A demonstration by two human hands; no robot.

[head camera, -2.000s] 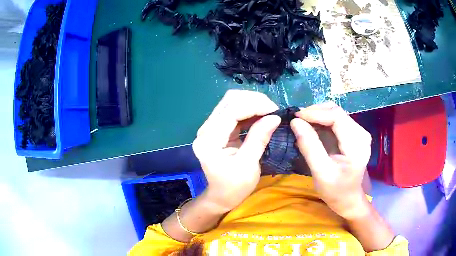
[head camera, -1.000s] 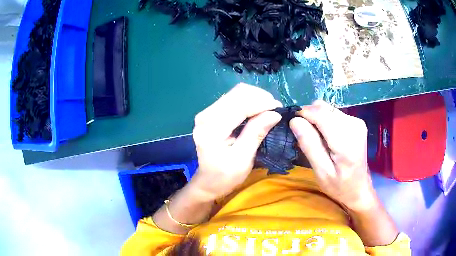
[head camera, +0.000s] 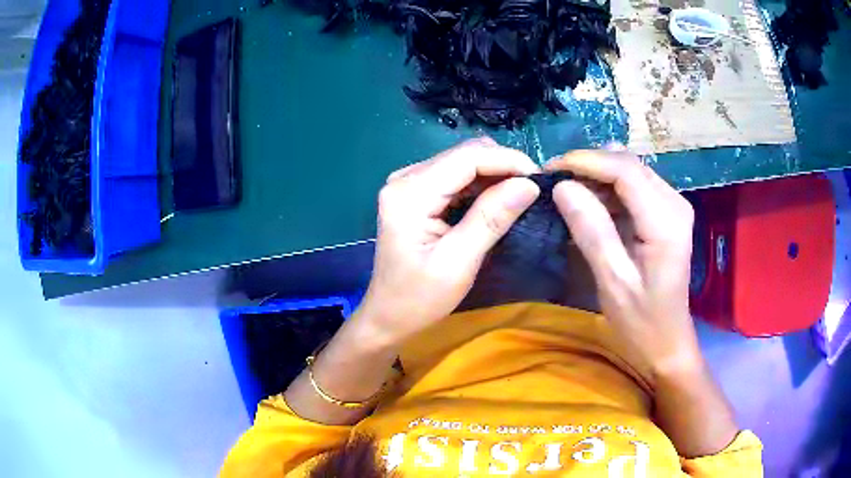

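A small folded black piece is pinched between my two hands at the table's front edge, mostly hidden by the fingers. My left hand grips its left side with thumb and index finger. My right hand grips its right side the same way. The fingertips of both hands nearly meet. A large heap of loose black pieces lies on the table beyond my hands. A stained tan board lies right of the heap, with a small white round dish on it.
The green table holds a blue bin of black pieces at far left, a dark flat case beside it, and a black cluster right of the board. Below are another blue bin and a red stool.
Both hands have moved slightly up in the picture with the black piece still between them. The black piece shows less clearly now. The table items have shifted slightly upward in view.
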